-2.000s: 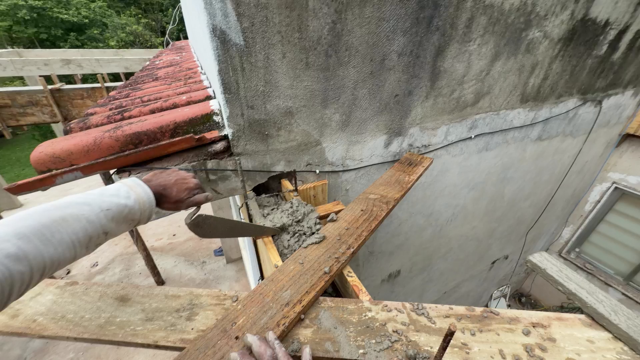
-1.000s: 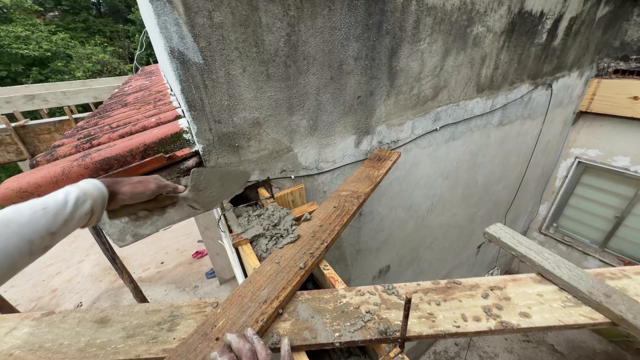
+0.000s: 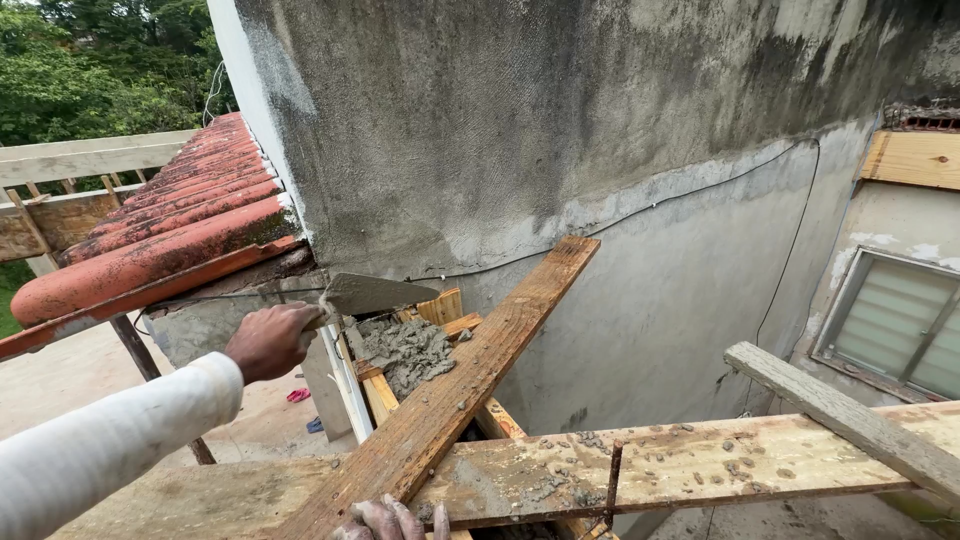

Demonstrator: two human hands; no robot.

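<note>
My left hand (image 3: 274, 341), in a white sleeve, grips the handle of a pointed masonry trowel (image 3: 382, 294). The mortar-coated blade points right, in front of the wall base and just above a heap of wet mortar (image 3: 405, 352). That heap lies between wooden formwork boards (image 3: 379, 397), beside the end of a concrete beam (image 3: 199, 330). My right hand (image 3: 394, 521), smeared with mortar, lies at the lower end of a rough wooden plank (image 3: 465, 360) that slants up toward the wall. Only its fingers show, so its hold is unclear.
Red roof tiles (image 3: 165, 217) overhang at left. A stained plastered wall (image 3: 465, 127) with a black cable stands ahead. A wide board (image 3: 675, 457) crosses below, bearing mortar crumbs; a rusty rebar (image 3: 613, 484) rises before it. A mortar-coated timber (image 3: 832, 412) lies at right.
My left hand moved the trowel left from above the mortar to the beam end, then back right beside the wall base. My right hand stayed at the slanting plank.
</note>
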